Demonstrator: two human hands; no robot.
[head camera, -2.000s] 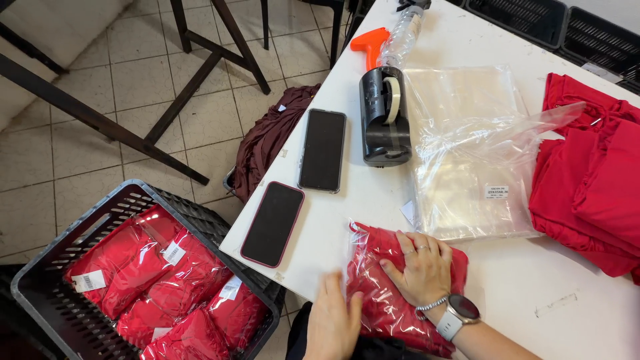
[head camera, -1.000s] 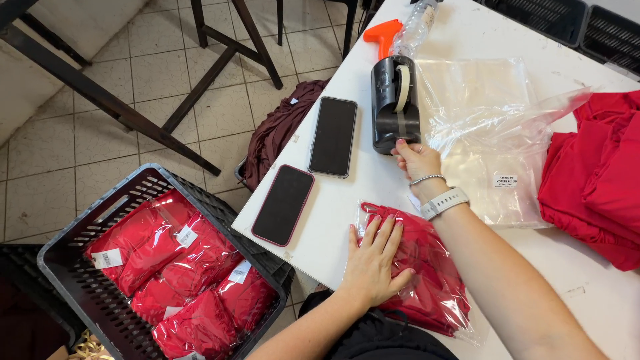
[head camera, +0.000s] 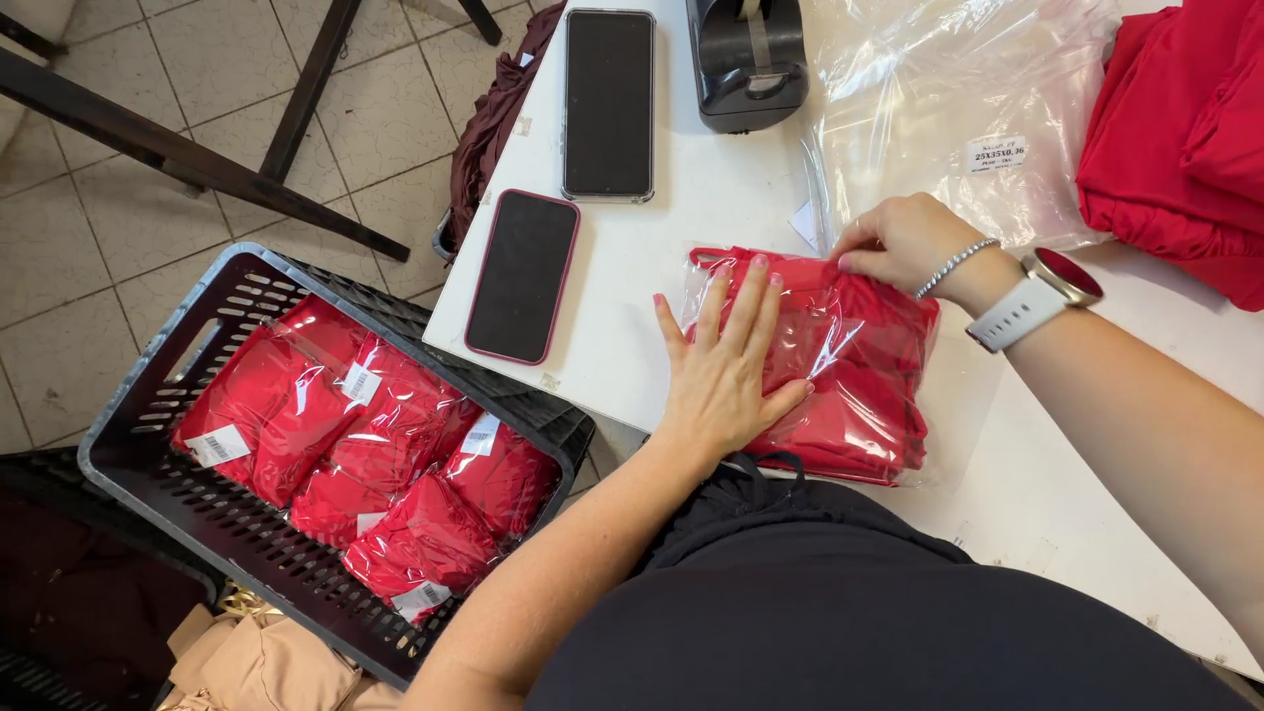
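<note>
A folded red garment in a clear plastic bag (head camera: 849, 395) lies flat near the table's edge, close to my body. My left hand (head camera: 726, 360) rests on its left part with the fingers spread. At the bag's upper edge, the thumb and fingertips of my right hand (head camera: 894, 242) are pinched together; whether they hold the plastic or a bit of tape cannot be told. Above the hands stands a black tape dispenser (head camera: 748, 69). Flat clear plastic bags (head camera: 918, 118) with a printed label lie beyond my right hand. More folded red garments (head camera: 1180, 158) are piled at the upper right.
Two phones, one in a clear case (head camera: 609, 104) and one in a pink case (head camera: 523, 276), lie left on the white table (head camera: 642, 237). Below the table's left edge, a black plastic crate (head camera: 163, 370) holds several bagged red garments. Beige fabric (head camera: 267, 667) and dark metal legs (head camera: 197, 178) are nearby.
My right hand has moved from the tape dispenser down to the upper edge of the bagged garment. My left hand remains on the bag. The view has moved nearer the table.
</note>
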